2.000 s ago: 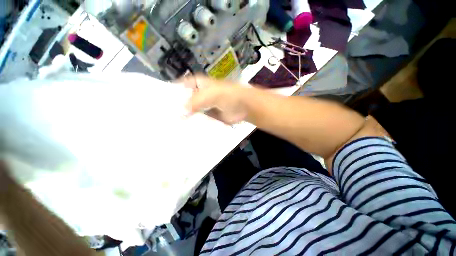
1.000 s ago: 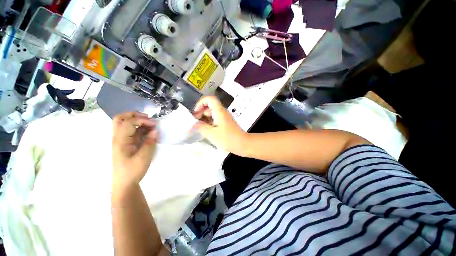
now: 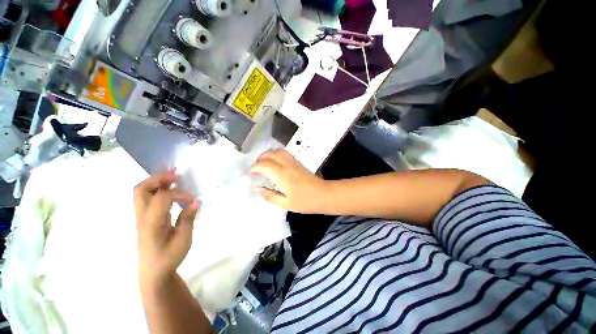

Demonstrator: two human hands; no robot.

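A thin white fabric piece (image 3: 219,171) lies just in front of the presser foot and needle area (image 3: 199,127) of the grey overlock machine (image 3: 215,72). My left hand (image 3: 163,218) pinches its left side between thumb and fingers. My right hand (image 3: 284,179) holds its right side, fingers bent on the cloth. The piece's far edge reaches the foot; whether it is under the foot cannot be told. A large cream-white cloth heap (image 3: 91,241) lies left of and beneath my hands. The grey cloth plate (image 3: 147,143) shows left of the foot.
Maroon scraps (image 3: 333,88) and pinkish snips (image 3: 349,37) lie right of the machine. A black clip-like object (image 3: 77,136) is at the left. Grey fabric (image 3: 451,59) and a white cloth pile (image 3: 467,153) lie right of the table edge.
My left hand has moved slightly left and down, and my right hand slightly down. The white piece is spread wider between them. The machine appears shifted up and left in view.
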